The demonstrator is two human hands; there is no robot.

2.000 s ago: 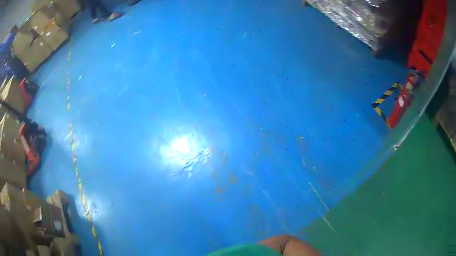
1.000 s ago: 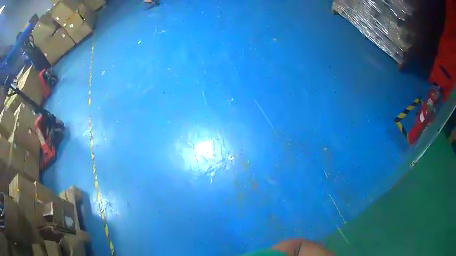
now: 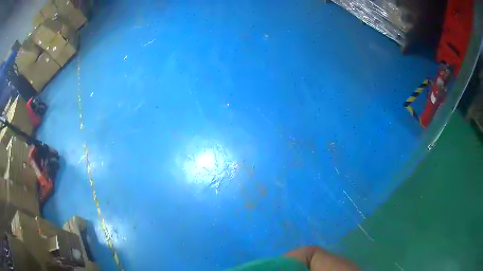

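Observation:
Neither of my hands shows. A green sleeve (image 3: pixel 270 263) and a piece of bare arm (image 3: pixel 325 259) are cut off by the bottom edge, and I cannot tell which arm it is. Nothing held is visible. The glossy blue floor (image 3: pixel 159 106) lies in front of me. Brown cartons (image 3: pixel 26 230) stand at the lower left, partly cut off by the edge.
More cartons (image 3: pixel 53 39) are stacked at the upper left. Red pallet jack parts (image 3: pixel 41 172) stick out at left beside a yellow floor line (image 3: pixel 90 180). At right are a film-wrapped load (image 3: pixel 381 18), a red extinguisher (image 3: pixel 437 100), a striped frame (image 3: pixel 416 98) and green floor (image 3: pixel 423 211).
The view has shifted slightly back and forth. The legs and feet of a person at the top left, seen two seconds ago, are out of view. The sleeve and arm stay at the bottom edge.

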